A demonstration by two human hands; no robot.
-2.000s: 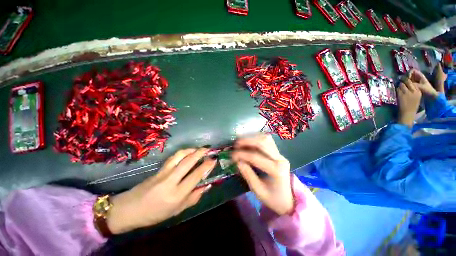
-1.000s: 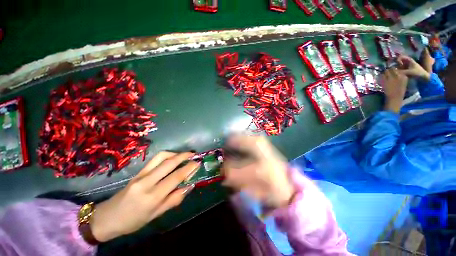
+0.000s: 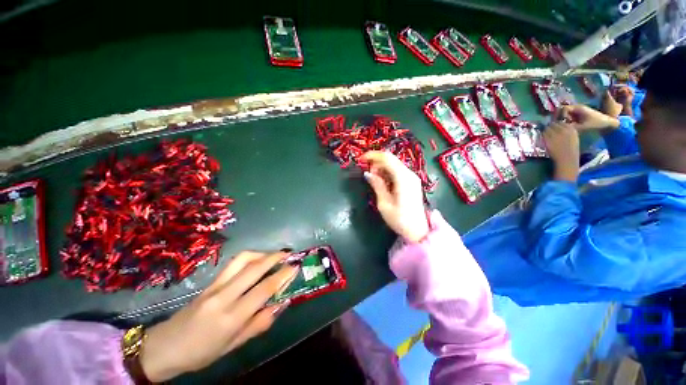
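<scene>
My left hand [image 3: 226,312] holds a red-rimmed phone housing [image 3: 320,272] at the bench's near edge, its fingers over the left part. The housing's right end shows a green board and a silver area. My right hand [image 3: 397,194] is over the near side of the right pile of red and black side parts [image 3: 387,134], with thumb and fingertips close together. Whether a part is between them cannot be told. The larger, darker pile of side parts [image 3: 147,218] lies on the left.
Another phone housing [image 3: 22,233] lies at the far left. Housings [image 3: 282,41] sit on the green belt beyond the peeling edge rail [image 3: 248,105]. Rows of handsets [image 3: 462,174] stand at right, by a person in a blue smock [image 3: 594,225]. Tweezers lie below the left pile [image 3: 169,302].
My right hand has moved from the housing up to the right pile. My left hand still holds the housing. The view has shifted, and more housings show on the belt.
</scene>
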